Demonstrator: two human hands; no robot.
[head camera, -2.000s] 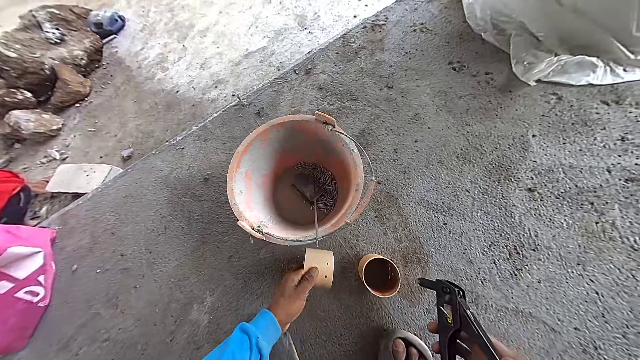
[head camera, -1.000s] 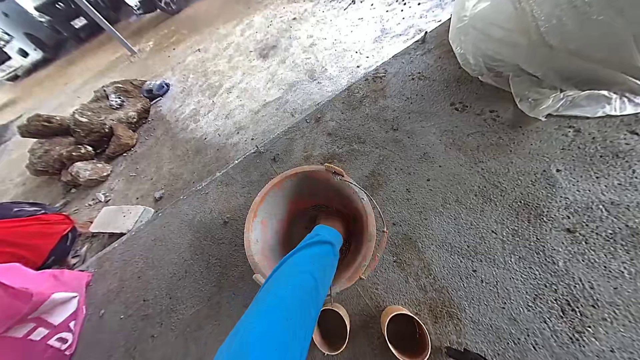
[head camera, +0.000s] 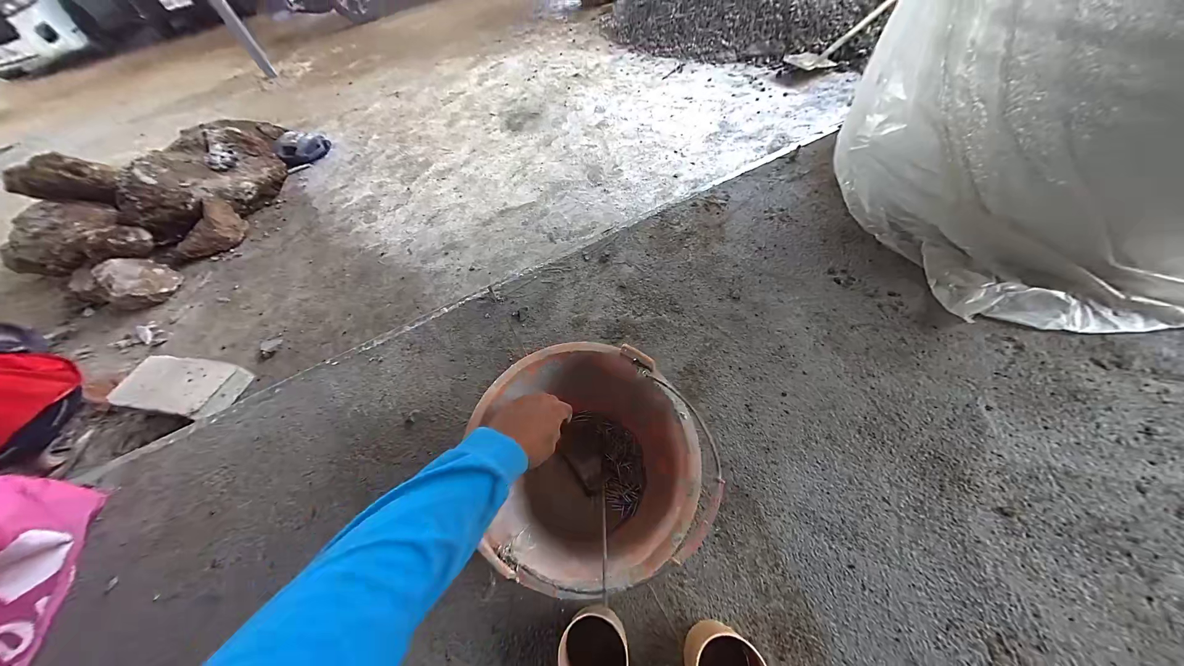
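Note:
A worn orange plastic bucket (head camera: 689, 518) with a wire handle stands on the grey concrete. Many small thin metal pieces, perhaps rivets or nails, lie at its bottom (head camera: 624, 467), beside a dark object too unclear to name. My left hand (head camera: 534, 425), in a blue sleeve, is inside the bucket's upper left part with its fingers curled; whether they hold anything is hidden. Two small tan cups, one at the lower middle (head camera: 594, 612) and another to its right (head camera: 710, 631), stand just below the bucket. My right hand is out of view.
Clear plastic sheeting (head camera: 1017, 166) covers something bulky at the upper right. Rocks (head camera: 176, 203) and a pale block (head camera: 180, 384) lie beyond the slab's edge at left. A red item (head camera: 32, 393) and a pink bag (head camera: 42, 555) sit at far left. A shovel (head camera: 814, 61) rests by gravel.
My left hand let go of a tan cup, which now stands below the bucket. It reached deep into the bucket, then rose toward the rim. My right hand with the black hand riveter left view.

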